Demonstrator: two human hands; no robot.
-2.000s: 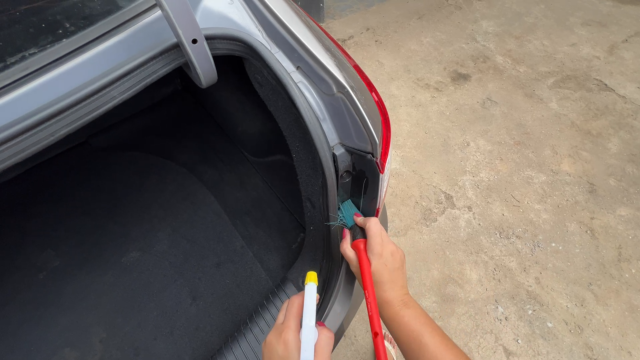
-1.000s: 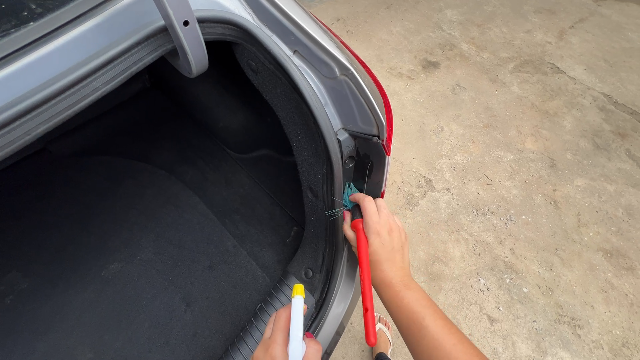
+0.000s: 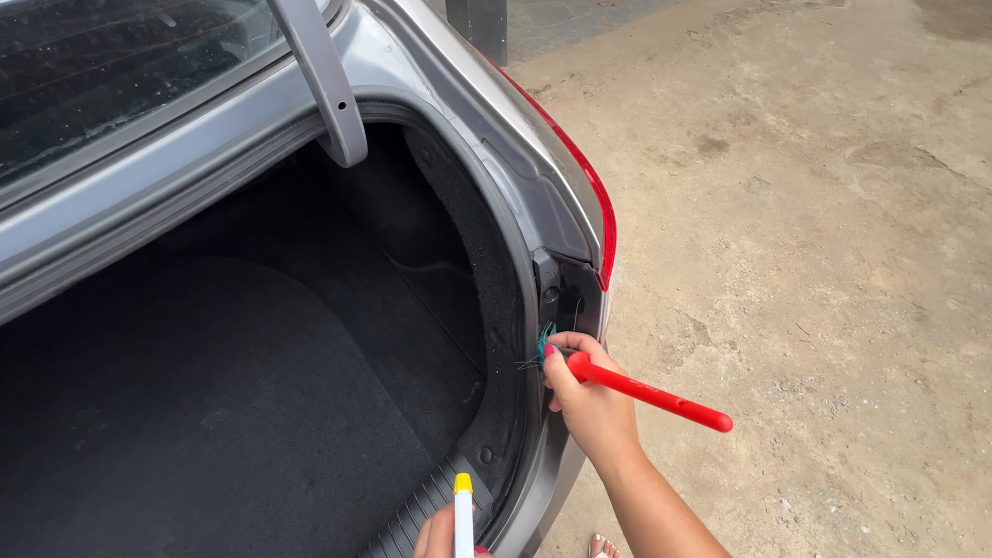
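My right hand [image 3: 593, 395] grips a brush [image 3: 651, 392] with a red plastic handle close to its head. The brush's teal bristles [image 3: 547, 338], some splayed out, touch the black trim beside the trunk opening, just below the tail light [image 3: 597, 194]. The handle points right and slightly down, over the concrete. At the bottom edge, my left hand [image 3: 440, 535] holds a white tube or bottle [image 3: 463, 515] upright with a yellow tip, over the ribbed sill trim [image 3: 422, 504]. Most of that hand and the lower part of the white item are out of frame.
The open trunk [image 3: 271, 372] of a grey car, lined with dark carpet, fills the left. A rubber seal [image 3: 508, 209] rims it, and a hinge arm [image 3: 322, 85] curves down at its top. Concrete ground [image 3: 814, 232] lies at right. A foot [image 3: 601, 545] shows at the bottom edge.
The red handle has swung from pointing down to pointing right as my right hand turned. The bristles stay by the trim below the tail light. My left hand still holds the white item.
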